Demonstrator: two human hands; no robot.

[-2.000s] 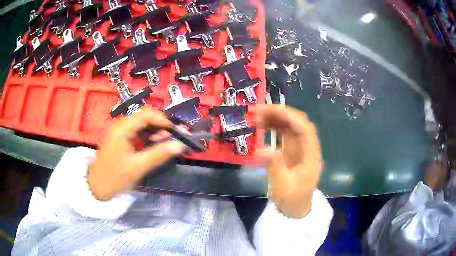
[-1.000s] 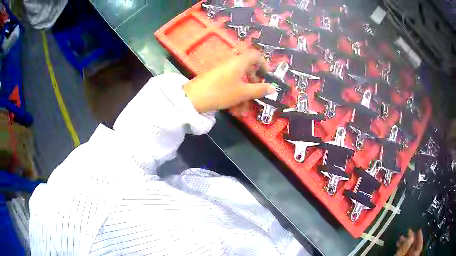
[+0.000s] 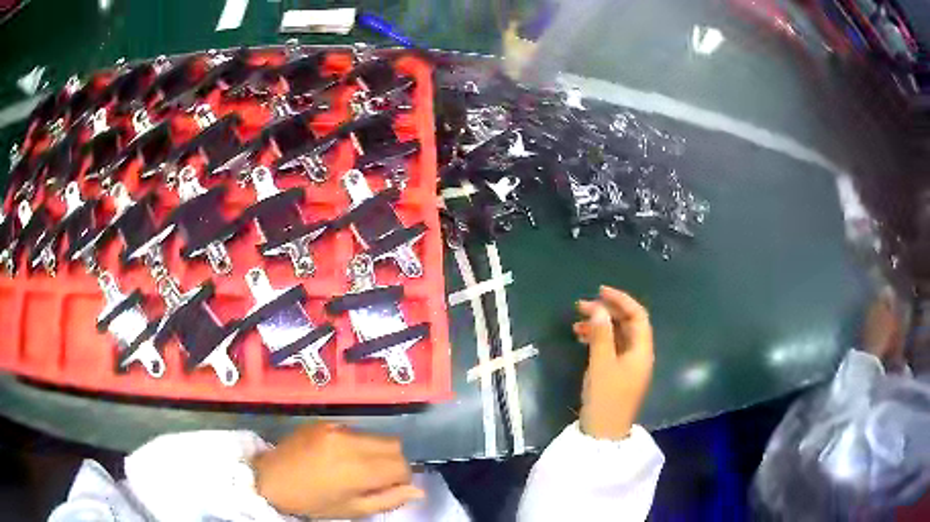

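Note:
A red pocket tray [image 3: 194, 385] lies on the bench, with rows of black units held by silver-handled spring clips. In its front row a clipped unit [image 3: 130, 326] lies beside empty pockets at the left. My left hand [image 3: 331, 471] is below the tray's front edge, back up, fingers close together; its palm is hidden. My right hand [image 3: 617, 352] is over the bench right of the tray, fingers curled and apart, with nothing visible in it. A dark heap of loose clips [image 3: 602, 199] lies right of the tray.
Pale tape marks [image 3: 493, 326] run along the bench [image 3: 734, 296] beside the tray. A white paper slip [image 3: 318, 20] and a blue pen [image 3: 385, 30] lie behind the tray. A person in a pale smock [image 3: 851, 438] is at the right edge. A blurred hand-like shape is beyond the clips.
The view has swung right from the aisle side. My left hand has left the clipped unit in the front row and drawn back to the bench edge. My right hand now shows more fully.

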